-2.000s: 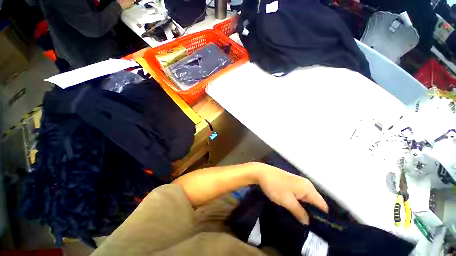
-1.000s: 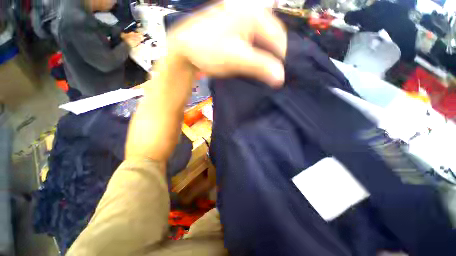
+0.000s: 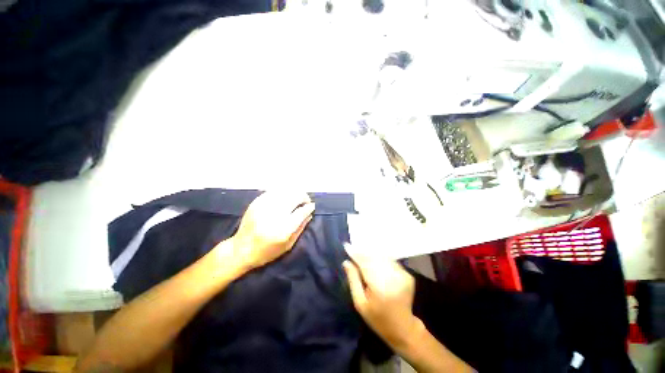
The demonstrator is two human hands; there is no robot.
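Observation:
Dark navy trousers (image 3: 270,306) lie over the table's front edge and hang down towards my lap. Their waistband (image 3: 211,199) runs across the table, with its end right of my left hand and a pale strip showing at the left. My left hand (image 3: 273,226) lies on the waistband near that end, fingers bent on the cloth. My right hand (image 3: 379,288) is lower right at the side edge of the trousers, with thumb and fingers closed on that edge.
The white sewing machine (image 3: 576,65) stands at upper right. Pliers (image 3: 412,191), green snips (image 3: 470,183), a fastener tray (image 3: 453,140) and an accessories box (image 3: 601,178) lie right of the trousers. A red basket (image 3: 561,244) is below. Dark garments (image 3: 58,80) are at upper left.
The view has turned right to the machine. The trousers, lifted by my left hand a second ago, now lie on the table edge. My right hand has come into view.

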